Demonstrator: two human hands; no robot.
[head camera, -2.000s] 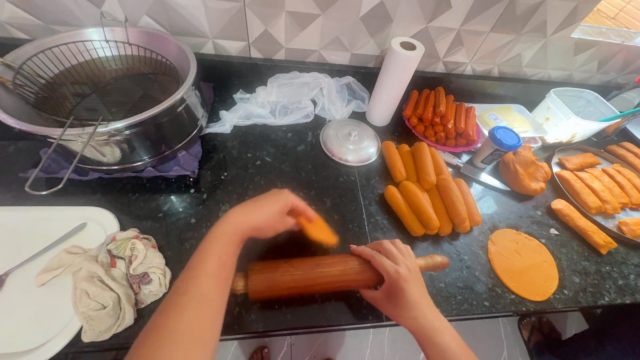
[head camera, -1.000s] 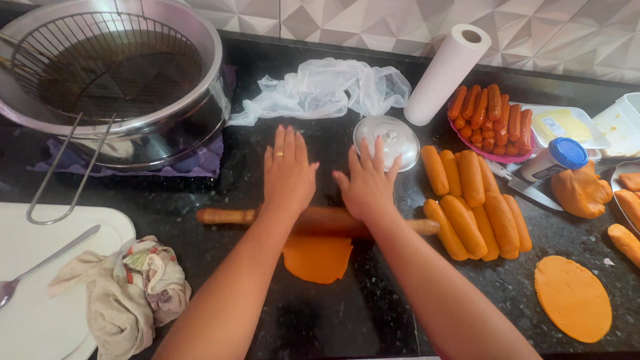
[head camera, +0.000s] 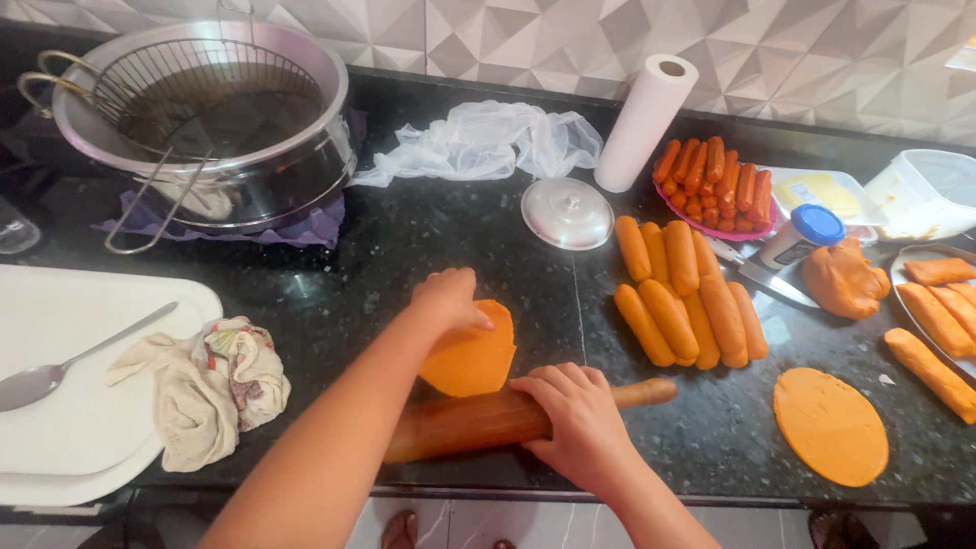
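Observation:
On the black stone counter, a flattened piece of orange dough (head camera: 474, 354) lies just beyond a wooden rolling pin (head camera: 473, 427). My left hand (head camera: 450, 303) has its fingers and thumb at the dough's upper edge; its fingertips are partly hidden, so its grip cannot be told. My right hand (head camera: 572, 415) is closed over the right part of the rolling pin. The pin's left end is hidden by my left forearm. Right of my hands lie several rolled orange dough sticks (head camera: 686, 297) in a pile, and farther right a flat oval of dough (head camera: 831, 427).
A large metal pot (head camera: 229, 183) with a wire basket stands back left. A cloth (head camera: 221, 389) lies by a white board (head camera: 84, 305) with a spoon. Behind are a pot lid (head camera: 568, 213), paper roll (head camera: 648, 122) and sausages (head camera: 717, 187). A knife (head camera: 774, 284) lies near a dough lump (head camera: 846, 278).
Both hands were spread over the rolling pin a second ago. Now my left hand is at the dough, and the pin lies on its near side, under my right hand.

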